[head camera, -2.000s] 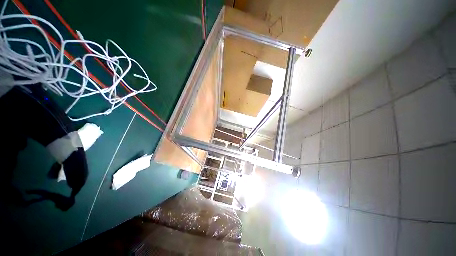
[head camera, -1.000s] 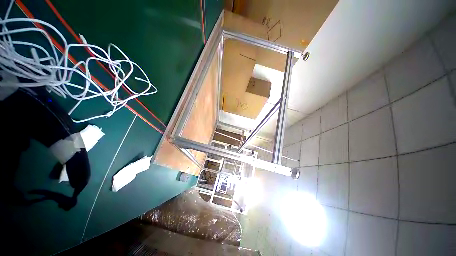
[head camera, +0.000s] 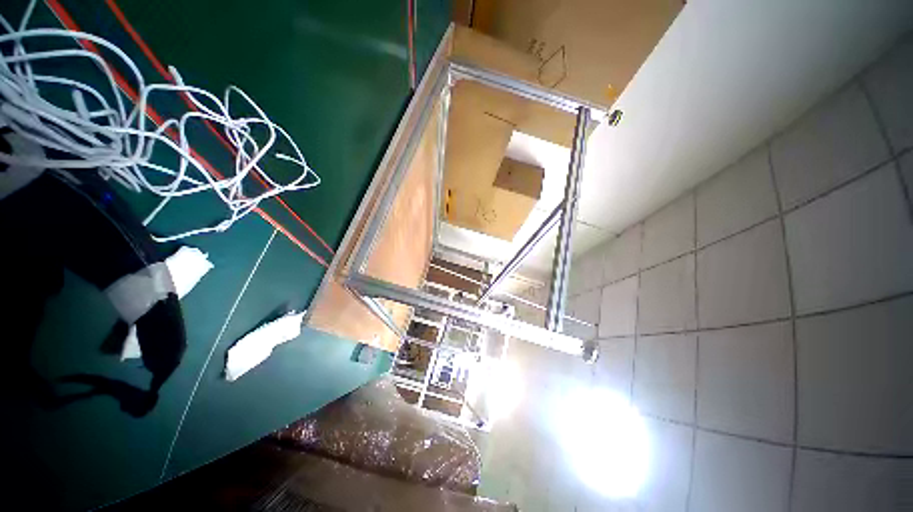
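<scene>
White cables (head camera: 130, 135) lie in a loose tangle on the green surface (head camera: 330, 120) at the upper left. A dark strap-like item (head camera: 110, 225) with white patches lies below them, cut off by the left edge. Its thin dark end (head camera: 135, 398) curls on the surface. A white strip (head camera: 262, 344) lies to its right. Neither my left hand nor my right hand can be made out in the picture.
A metal frame (head camera: 573, 200) with a wood-tone panel (head camera: 400, 215) stands beside the green surface. Cardboard cartons (head camera: 476, 150) are behind it. A white wire rack (head camera: 432, 365) and film-wrapped goods (head camera: 400, 440) are at the lower middle. Red-orange lines cross the green surface.
The whole view has shifted slightly. The cables, the dark item and the white strip keep their places relative to each other.
</scene>
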